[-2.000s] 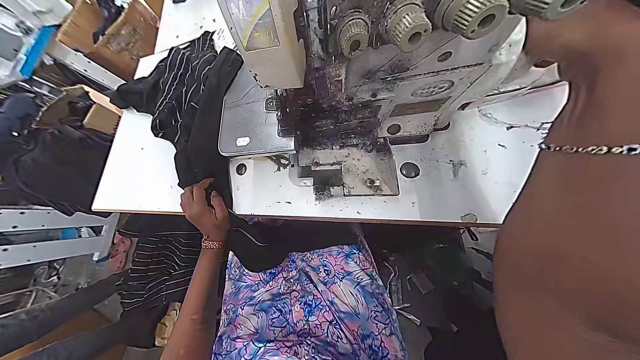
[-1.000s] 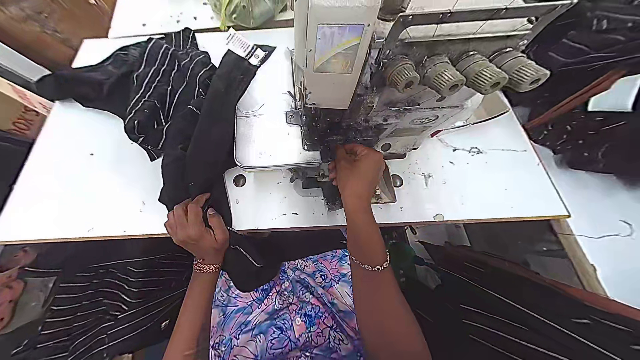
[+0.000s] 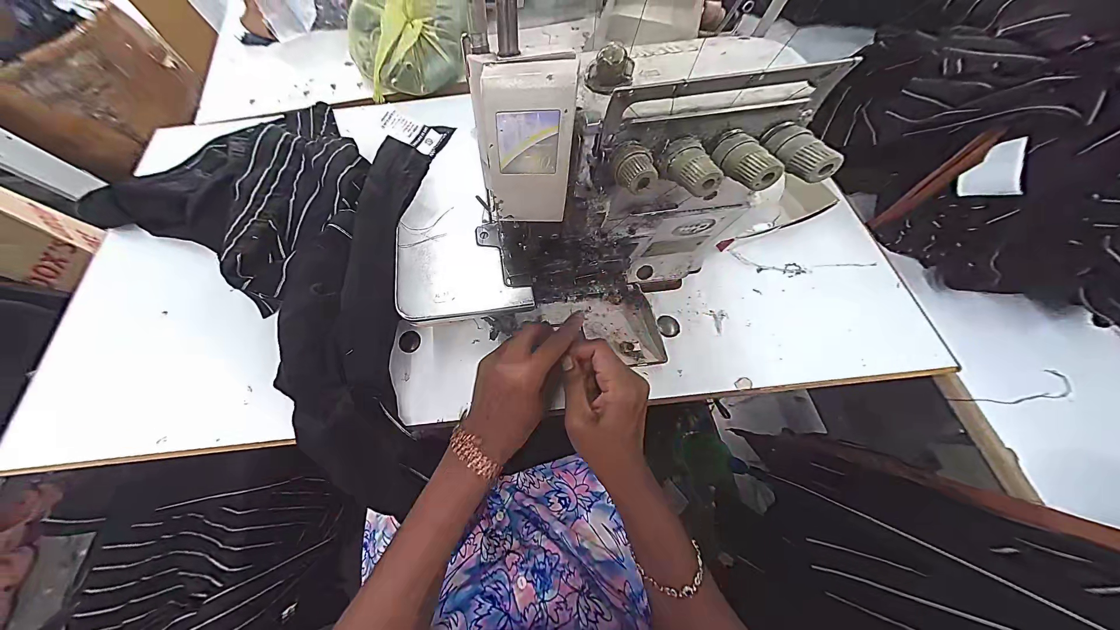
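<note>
My left hand [image 3: 516,385] and my right hand [image 3: 605,389] meet at the front of an overlock sewing machine [image 3: 529,140], fingertips close together over its lower front cover [image 3: 617,328]. Whether anything thin lies between the fingertips cannot be told. A black garment with white stripes [image 3: 289,188] lies on the white table left of the machine, its plain black part [image 3: 341,350] hanging over the front edge beside my left wrist. A label with writing [image 3: 411,131] shows at its upper end. Dark lint covers the machine around the needle area.
Tension knobs [image 3: 696,166] line the machine's front. Loose thread [image 3: 792,267] lies on the white table [image 3: 131,350] to the right. A tied yellow-green bag [image 3: 407,44] stands behind. Dark striped cloth is heaped at the right [image 3: 1006,201] and below the table's front edge.
My left hand has let go of the black garment and moved right. My right hand, at the machine's needle area a second ago, has come down toward me beside it.
</note>
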